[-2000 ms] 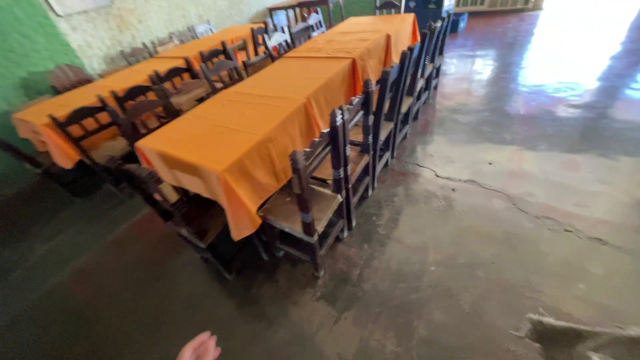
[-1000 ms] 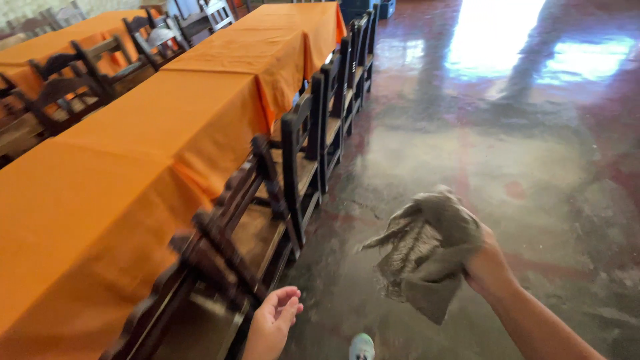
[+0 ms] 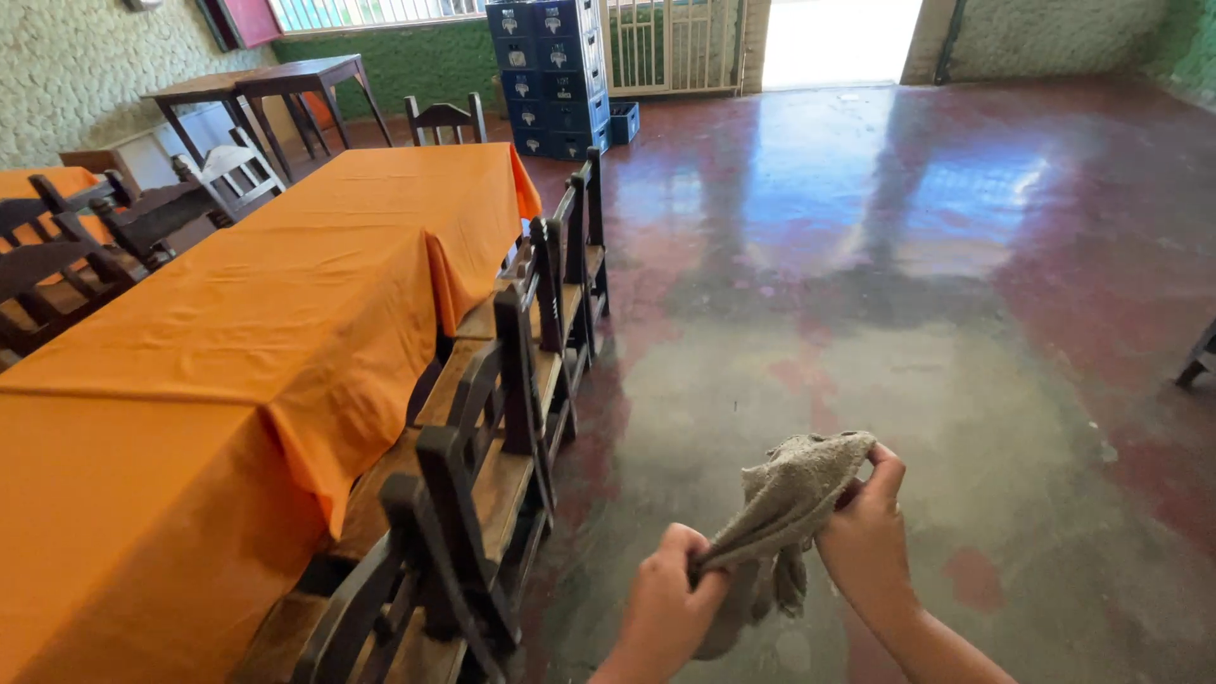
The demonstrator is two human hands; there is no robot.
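A grey-brown cloth (image 3: pixel 784 508) is stretched between my two hands above the floor. My left hand (image 3: pixel 670 594) grips its lower left end, fingers closed on it. The upper right corner is pinched in my right hand (image 3: pixel 869 522). Part of the cloth hangs down between the hands. To the left stands a long row of tables under orange tablecloths (image 3: pixel 313 294), with dark wooden chairs (image 3: pixel 513 380) lined along its near side.
Stacked blue plastic crates (image 3: pixel 556 85) stand beyond the tables, with a single crate (image 3: pixel 623 123) beside them. Bare wooden tables (image 3: pixel 275 81) are at the back left. A white chair (image 3: pixel 237 176) stands behind the orange row. Part of dark furniture (image 3: pixel 1199 356) shows at the right edge.
My left hand, apart from the cloth one second ago, now grips it. The cloth was bunched in my right hand and is now held between both. The view has shifted along the tables.
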